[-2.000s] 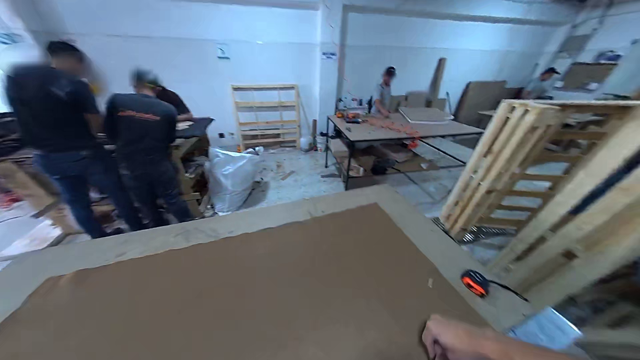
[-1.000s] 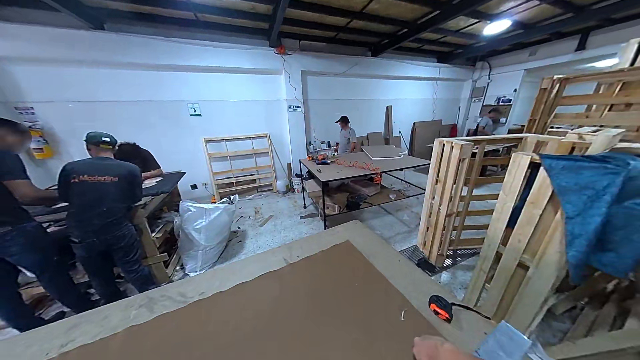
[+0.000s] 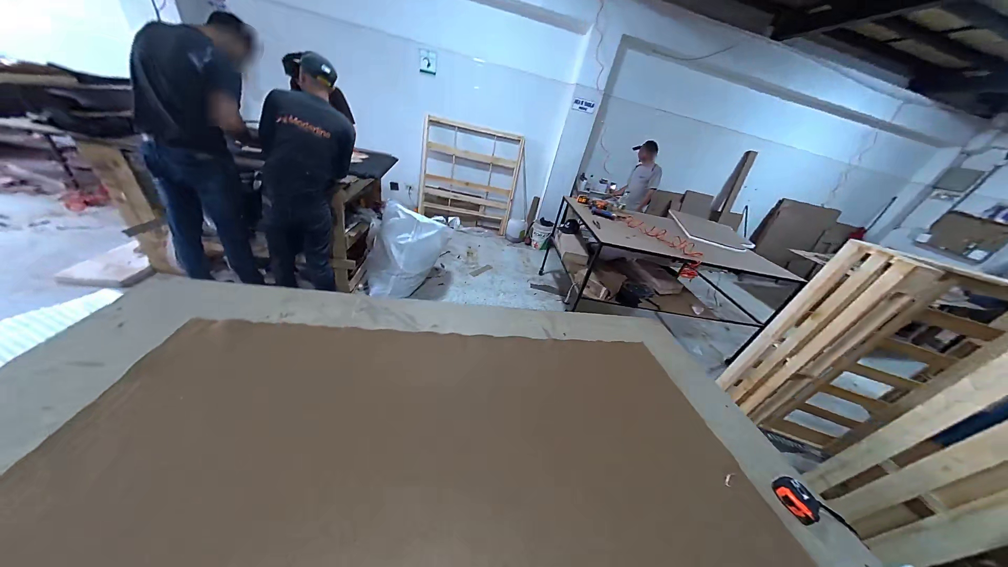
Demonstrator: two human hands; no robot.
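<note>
Neither my left hand nor my right hand shows in the head view. A large sheet of brown fabric or similar material [image 3: 425, 441] lies spread over a pale work table [image 3: 378, 311], with a slightly wavy far edge. On the table's right border, beside the sheet, rests a black and orange tape measure [image 3: 796, 500] with a dark strap trailing from it. A small whitish scrap [image 3: 729, 479] lies on the sheet near its right edge.
Wooden frames [image 3: 850, 339] lean close at the right. Beyond the table stand a white sack [image 3: 408, 250], a slatted frame [image 3: 471, 175] against the wall and a metal-legged table [image 3: 669, 240]. Two co-workers [image 3: 305, 173] stand at the left, another person [image 3: 642, 177] behind the far table.
A hand at the lower right edge of the sheet in both earlier frames is now out of view. The view has swung to the left and down since a second ago.
</note>
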